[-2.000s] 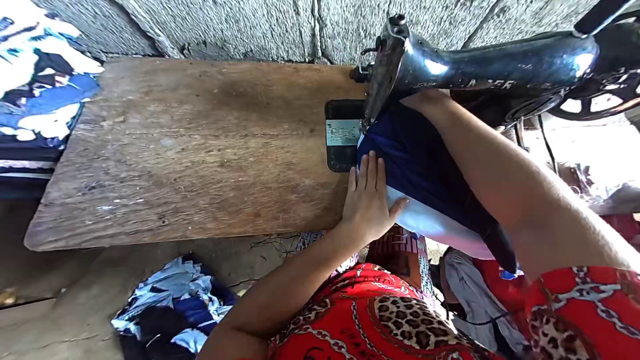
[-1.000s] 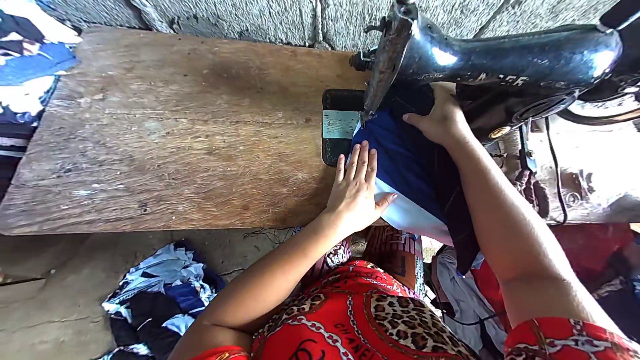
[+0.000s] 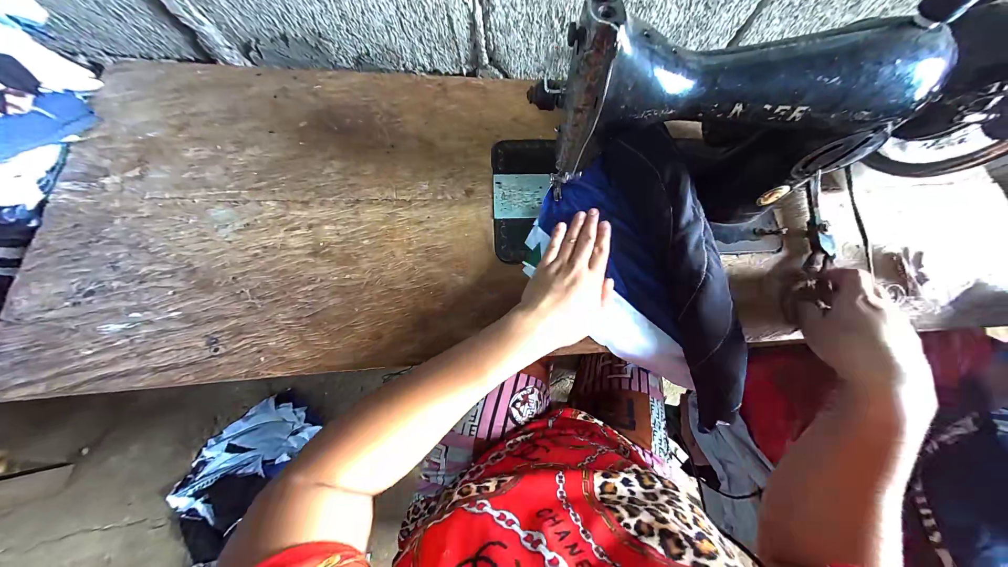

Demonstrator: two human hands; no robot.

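Note:
A black sewing machine [image 3: 732,79] stands on a worn wooden table [image 3: 276,220]. Under its needle and presser foot lies blue, black and white fabric [image 3: 630,236], which hangs over the table's front edge. My left hand [image 3: 571,283] rests flat on the blue and white part, just in front of the presser foot, fingers spread a little. At the right, my right hand [image 3: 850,315] is off the fabric, its fingers bent by a small dark object [image 3: 815,287] beside the machine's base; whether it grips that object is hidden.
Fabric pieces [image 3: 39,118] are heaped at the far left, and a pile of scraps [image 3: 244,449] lies on the floor. A block wall [image 3: 354,35] runs behind the table. The handwheel [image 3: 945,150] is at the right, with red and dark cloth [image 3: 787,394] below.
My right hand has left the fabric behind the needle and moved right, to beside the machine's base. My left hand stays on the fabric. The dark part of the fabric now lies more in the open.

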